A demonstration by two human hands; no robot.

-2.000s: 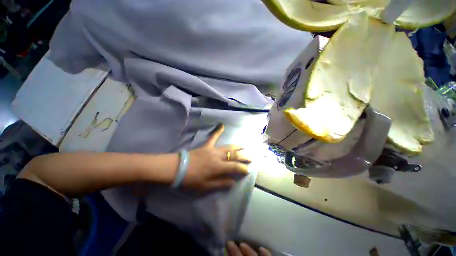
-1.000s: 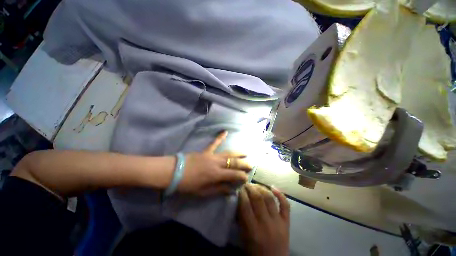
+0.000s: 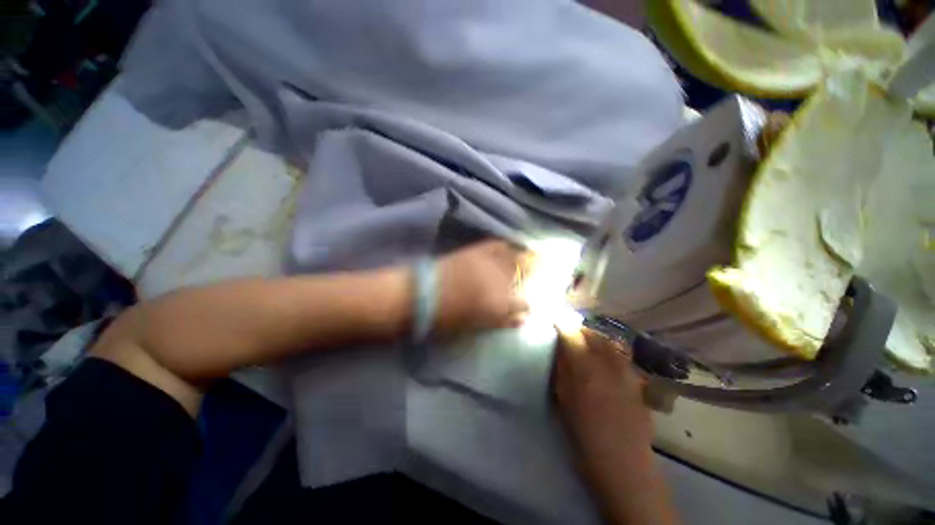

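Grey fabric lies over the white table, bunched beside the sewing machine head and hanging over the front edge. My left hand, with a pale bangle on the wrist, is at the brightly lit needle area with its fingers bent on the fabric. My right hand is at the same spot from the near side, its fingertips close to the needle. Glare and blur hide the fingertips and the presser foot, so I cannot tell what they pinch.
Yellow-green fruit peel lies on top of the machine head. The white side extension is at the left. The cream machine bed and a dark metal part are at the lower right. A blue tub shows below my left arm.
My left hand has moved up and right to the needle, its fingers now bent. My right hand has come up from the bottom edge to join it. The near fabric has shifted, and the view has moved.
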